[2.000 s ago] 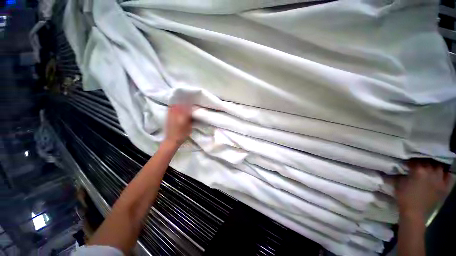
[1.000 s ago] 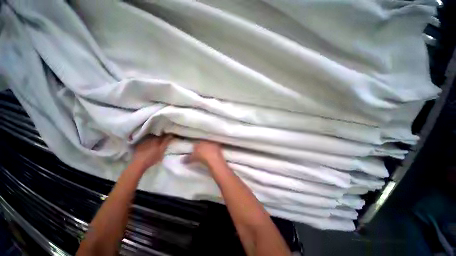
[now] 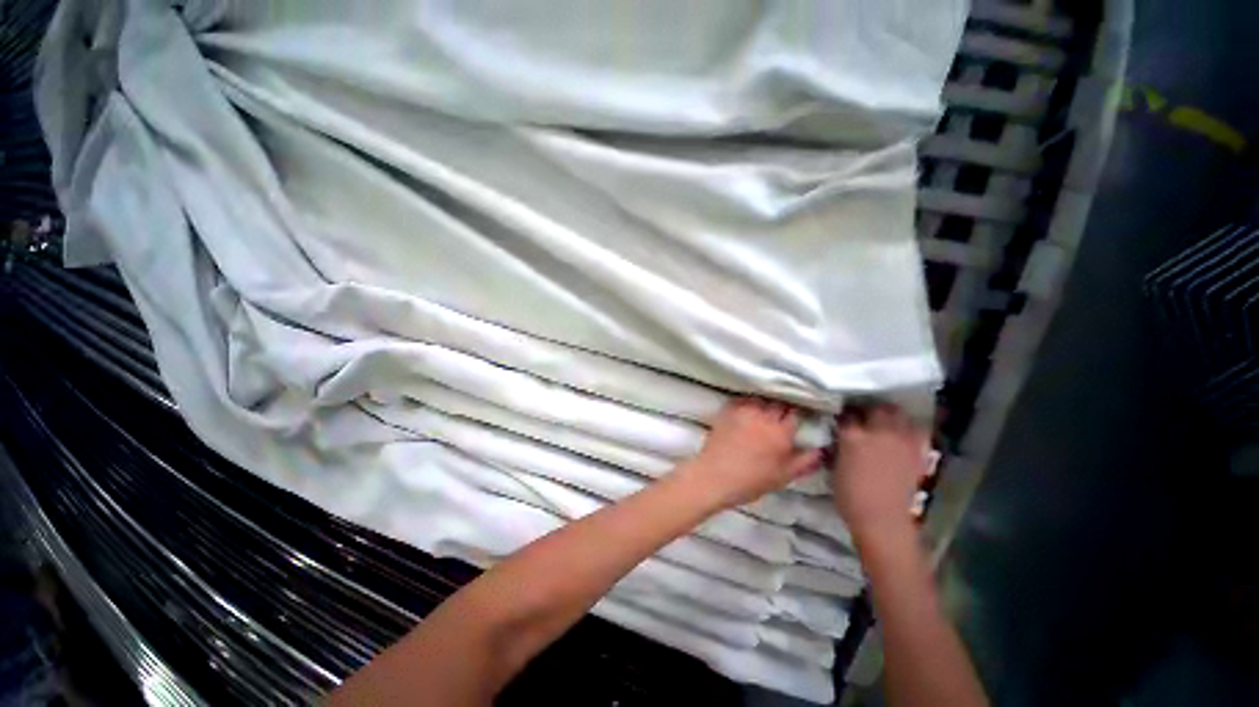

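Note:
A large pale grey-green fabric (image 3: 580,83) lies over dark metal rods (image 3: 180,456). Its upper part is loose, with broad diagonal creases. Its lower part lies in parallel pleats (image 3: 552,401) that end in a zigzag at the right. My left hand (image 3: 757,449) grips the cloth near the pleats' right ends. My right hand (image 3: 881,463) is right beside it at the fabric edge, with its fingers on the cloth. The fingertips of both hands are partly hidden in the folds.
The pale frame edge rail (image 3: 1056,263) curves down the right side, with slats and dark gaps beside it. A small wire rack (image 3: 1215,297) stands at the far right near the dark floor, which has a yellow mark (image 3: 1208,127). Rumpled cloth hangs at the left.
Both hands have moved right from the middle of the pleats to the fabric edge. The view has shifted, so more of the frame's right side and the wire rack show.

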